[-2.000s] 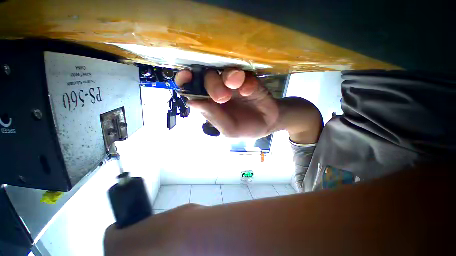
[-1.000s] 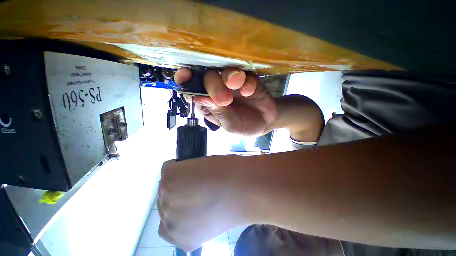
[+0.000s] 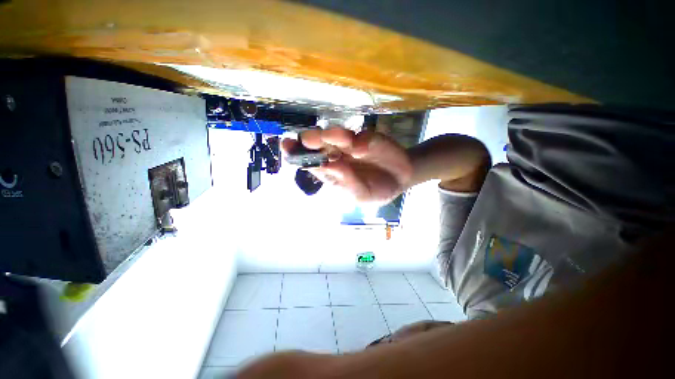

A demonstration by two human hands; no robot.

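The picture is upside down. My left hand (image 3: 363, 164) pinches a small dark part (image 3: 306, 158) between its fingertips, in mid-air near the orange bench top (image 3: 281, 55). The part's face looks grey and dark; its details are too small to tell. My right forearm (image 3: 474, 348) is a dark blur along the bottom edge. My right hand is cut off below the picture. The screwdriver cannot be made out.
The screw feeder box (image 3: 133, 170) marked PS-560 stands at the left, with a metal outlet (image 3: 169, 189) in its face. A blue strip (image 3: 237, 126) and a black jointed fixture (image 3: 255, 163) are behind. A blurred dark shape is at lower left.
The screwdriver has left the held part and gone out of view with my right hand, towards the picture's bottom. My left hand has moved the part slightly away from the bench and turned it.
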